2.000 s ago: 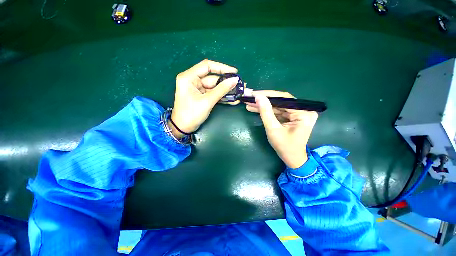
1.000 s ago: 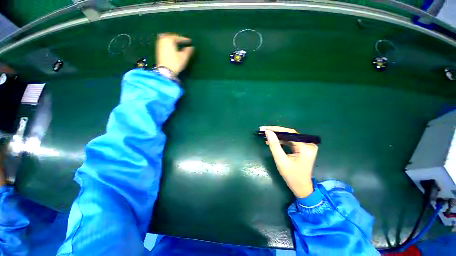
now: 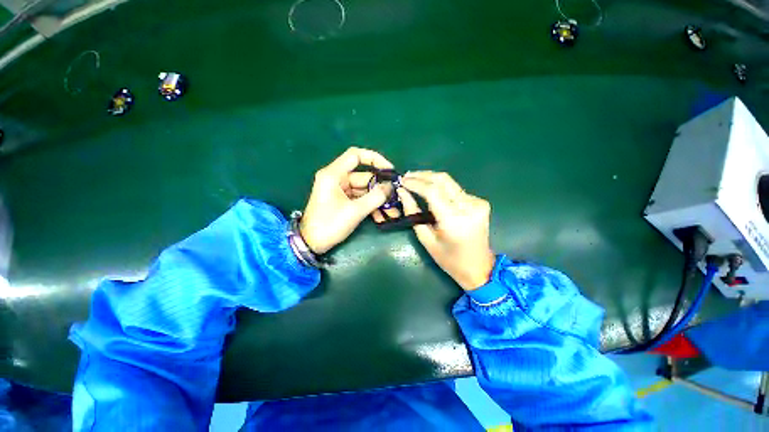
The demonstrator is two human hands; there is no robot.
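Note:
My left hand [image 3: 341,202] holds a small dark round part [image 3: 388,187] between thumb and fingers, above the glossy dark green surface [image 3: 523,160]. My right hand [image 3: 451,219] touches the same part with its fingertips from the right. A slim black tool [image 3: 406,221] lies under the right fingers and pokes out to the left below the part; much of it is hidden in the hand. The face of the round part is mostly covered by the fingertips.
Similar round parts lie on the far belt strip: two at the left [image 3: 120,102], [image 3: 172,85] and several at the right [image 3: 564,33]. Drawn pale circles show there. A white metal box [image 3: 704,181] with black and blue cables stands at the right. A metal rail is at the upper left.
My left hand has come back from the belt and now holds a round part near the middle. My right hand has moved left and up to it, and the tool has turned within that hand.

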